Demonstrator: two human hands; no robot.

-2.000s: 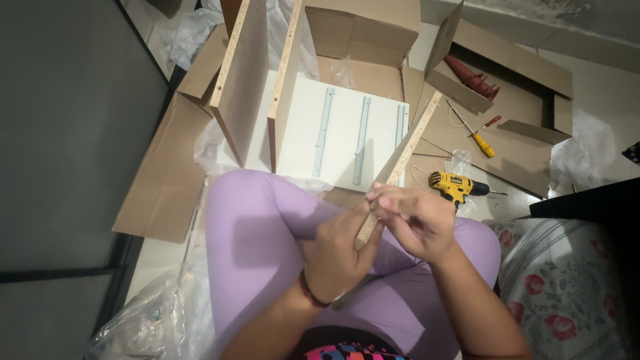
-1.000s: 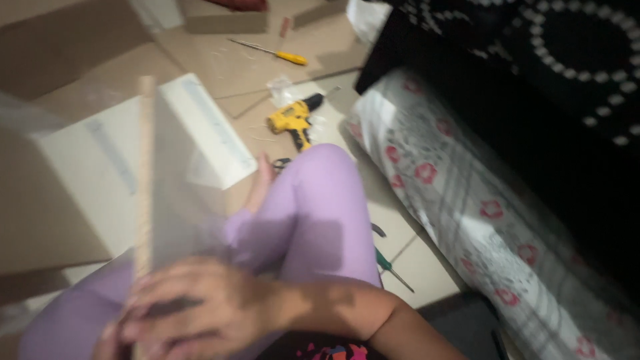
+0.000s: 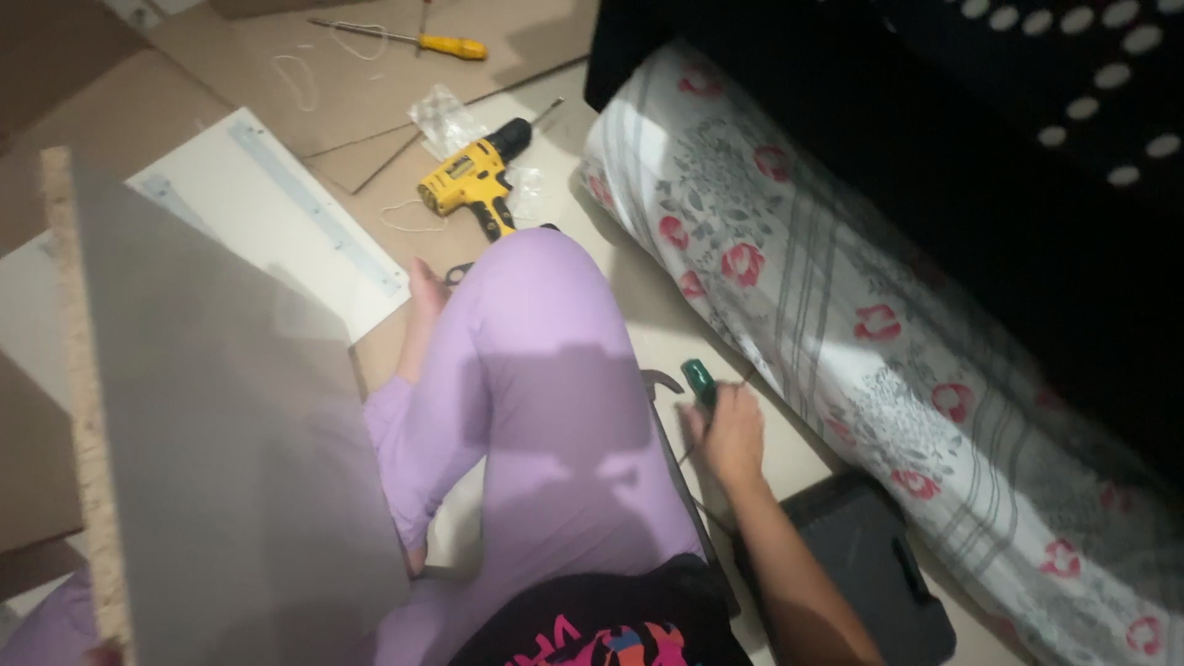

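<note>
My right hand (image 3: 733, 439) is down at the floor to the right of my knee, its fingers closed around a green-handled screwdriver (image 3: 699, 379). Just left of it, beside my leg, shows the curved head of a claw hammer (image 3: 662, 380). On my left stands a particleboard panel (image 3: 231, 416) with a grey face and a raw chipboard edge. Only a bit of my left hand (image 3: 106, 655) appears at the panel's lower edge, in the bottom left corner; most of it is hidden or out of frame.
A yellow cordless drill (image 3: 470, 180) lies beyond my knee, near a small plastic bag (image 3: 446, 120). Farther off is a yellow-handled screwdriver (image 3: 453, 46) on cardboard. A white panel with metal rails (image 3: 277, 222) lies ahead. Right are a black case (image 3: 856, 564) and a flowered fabric bundle (image 3: 786, 250).
My right hand has left the panel and gone down to the floor on the right, where it has taken hold of the green-handled screwdriver. The view has swung to the right since the earliest frame.
</note>
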